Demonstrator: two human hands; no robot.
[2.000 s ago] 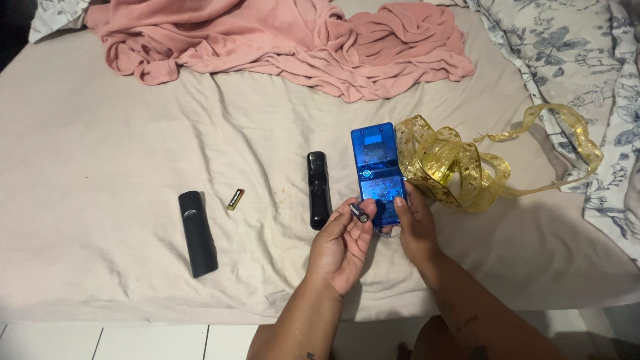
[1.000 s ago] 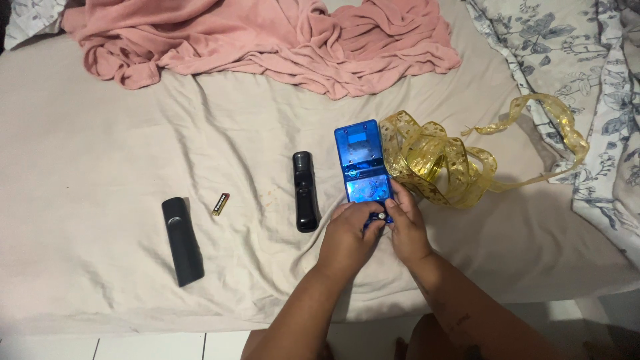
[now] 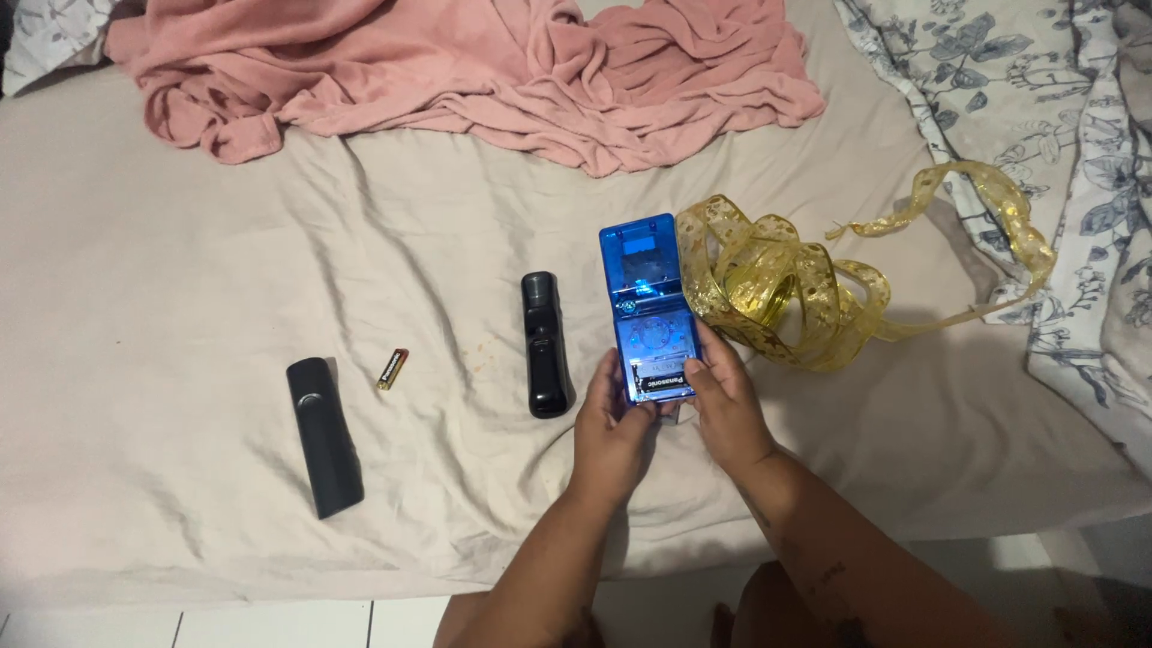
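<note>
Both my hands hold a translucent blue folding electronic device, opened flat, over the bed. My left hand grips its lower left corner, with the thumb at the bottom edge. On the right side my right hand holds it, the thumb resting by a black Panasonic battery that lies crosswise in the lower end. A glossy black remote-like device lies left of my hands. Farther left are a loose Panasonic battery and a matte black cover or remote.
Gold mesh ribbon lies in loose loops just right of the blue device, its tail reaching a floral cloth. A pink blanket is bunched at the back. The beige sheet is wrinkled; white floor tiles show below the bed's edge.
The battery that was in my left fingers two seconds ago is now in the lower end of the blue device. My left hand has shifted to the device's lower left corner.
</note>
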